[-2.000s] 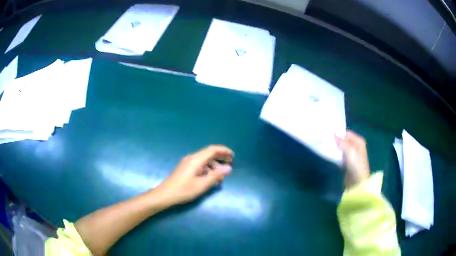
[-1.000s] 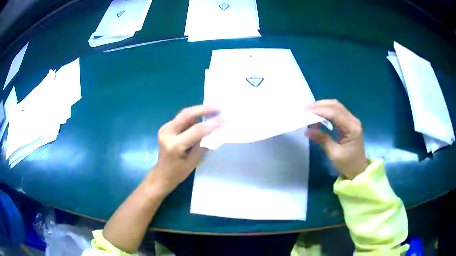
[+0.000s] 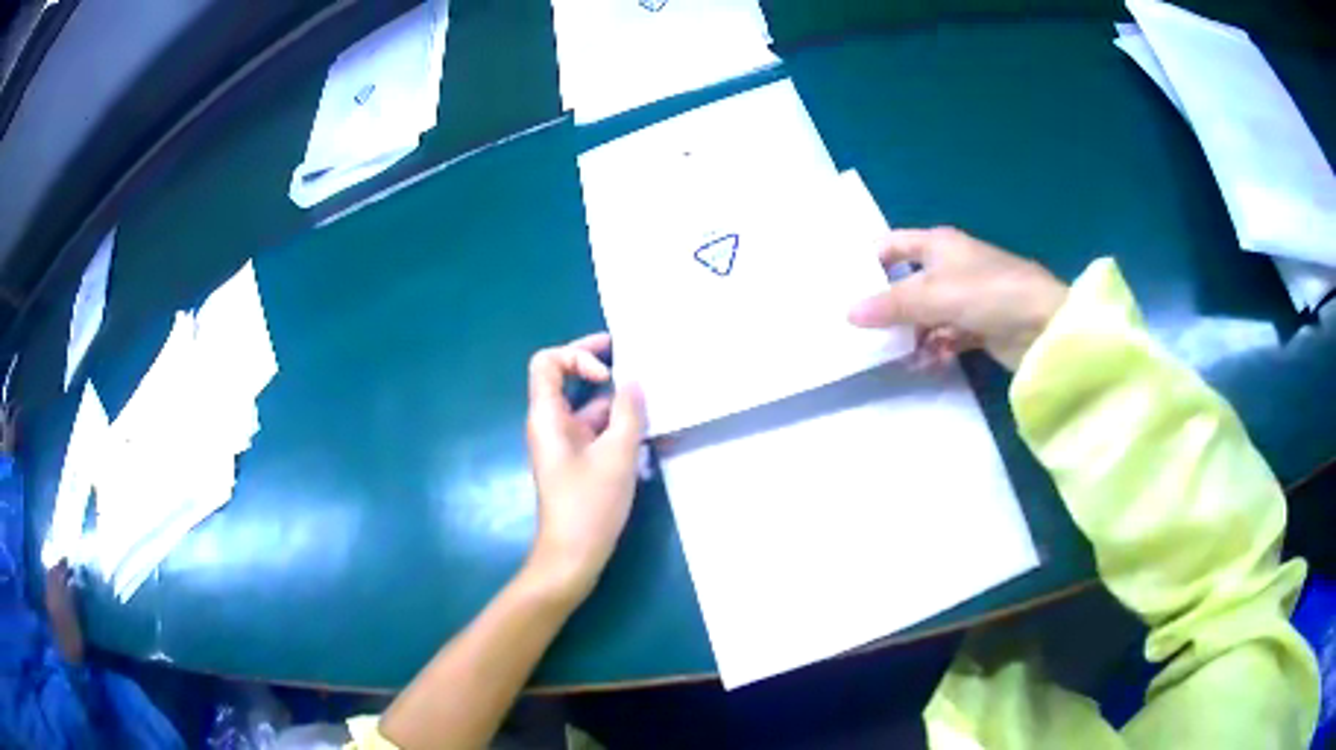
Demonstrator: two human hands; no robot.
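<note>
A plastic bag [image 3: 740, 315] with a small black triangle mark lies in front of me, with white showing through it. A plain white document set [image 3: 857, 528] extends from under the bag's near edge toward the bench edge. Whether it is partly inside the bag I cannot tell. My left hand [image 3: 583, 454] is at the bag's near left corner, thumb and fingers around the edge. My right hand [image 3: 967, 301] grips the bag's right edge, thumb on top; some fingertips are hidden.
A fanned pile [image 3: 176, 432] lies at left, near a blue-clothed coworker [image 3: 73, 645]. Bagged sets with triangle marks [image 3: 374, 103] lie along the far side, beyond a thin pale line. A narrow stack [image 3: 1245, 139] lies at far right. The green bench's edge [image 3: 615, 686] curves close to me.
The view has turned. The bag's near edge, lifted and curved before, now lies flatter over the white document set. Both hands remain at its sides, and bag and set look tilted in the view.
</note>
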